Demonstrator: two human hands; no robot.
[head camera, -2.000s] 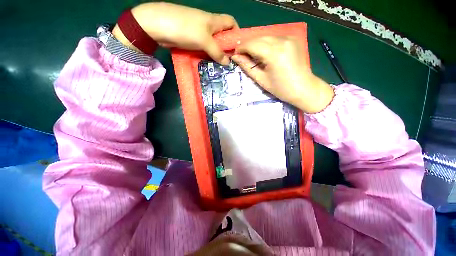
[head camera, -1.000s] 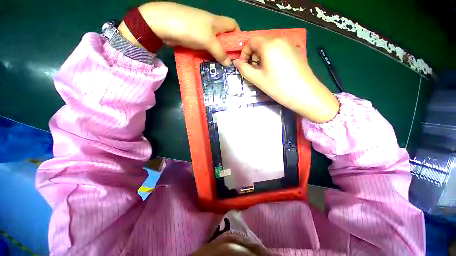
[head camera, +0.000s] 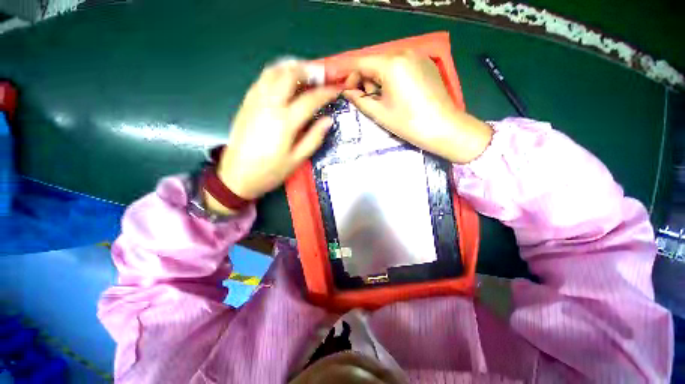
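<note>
The opened tablet unit (head camera: 445, 225) lies in the orange-red foam holder (head camera: 304, 232). Its silver-white battery (head camera: 383, 210) faces up, with the mainboard (head camera: 347, 129) above it, partly under my hands. My left hand (head camera: 279, 124) is blurred over the holder's upper left, fingers apart, with white on a fingertip; its index finger reaches towards my right fingertips. My right hand (head camera: 405, 97) is at the tablet's top edge, thumb and index finger nearly together. A small dark thing shows at its fingers; whether it is gripped is unclear. The fingertips' contact point is hidden.
A black pen-like tool (head camera: 503, 84) lies on the green bench (head camera: 150, 97) to the right of the holder. A chipped white-brown edge (head camera: 559, 30) runs along the far right. A red object (head camera: 7, 97) stands at the far left. Blue floor shows lower left.
My left hand has swung down and left from the holder's top edge and its fingers have spread. My right hand stays at the top edge. The view has shifted slightly.
</note>
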